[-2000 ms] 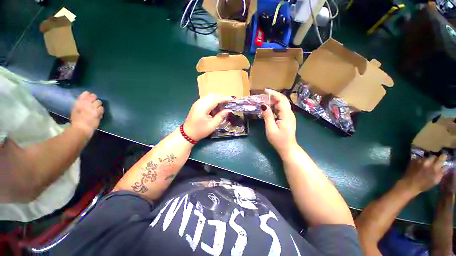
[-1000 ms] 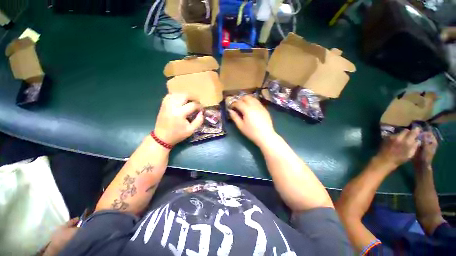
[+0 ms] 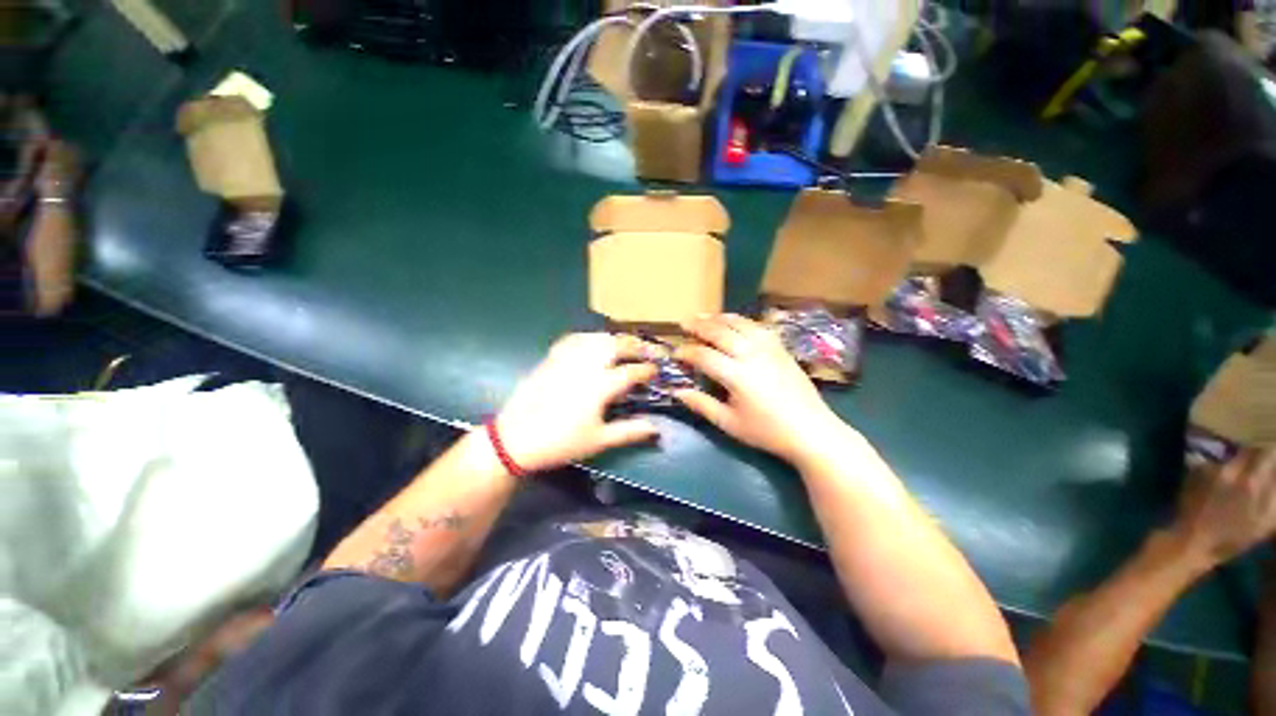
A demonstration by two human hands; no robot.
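Note:
An open tuck-top carton (image 3: 658, 280) stands in front of me with its plain brown lid raised. A shiny poly bag of parts (image 3: 663, 381) lies in it. My left hand (image 3: 567, 403) is at the carton's left side, fingers spread on the bag's edge. My right hand (image 3: 756, 388) is at the right side, its fingers over the bag. Whether either hand grips the bag or only presses it is unclear. A second open carton (image 3: 840, 259), holding a shiny bag with red and dark parts, stands just right of my right hand.
More open cartons (image 3: 1057, 252) with bags stand further right. A blue parts bin (image 3: 768, 115), an open brown box (image 3: 668, 140) and loose cables are at the back. Another open carton (image 3: 234, 151) is far left. Another person's hand (image 3: 1231, 504) is at a carton on the right.
The view has shifted. My right hand has left the neighbouring carton and is now at the front carton beside my left hand. The neighbouring carton now stands apart from the front one.

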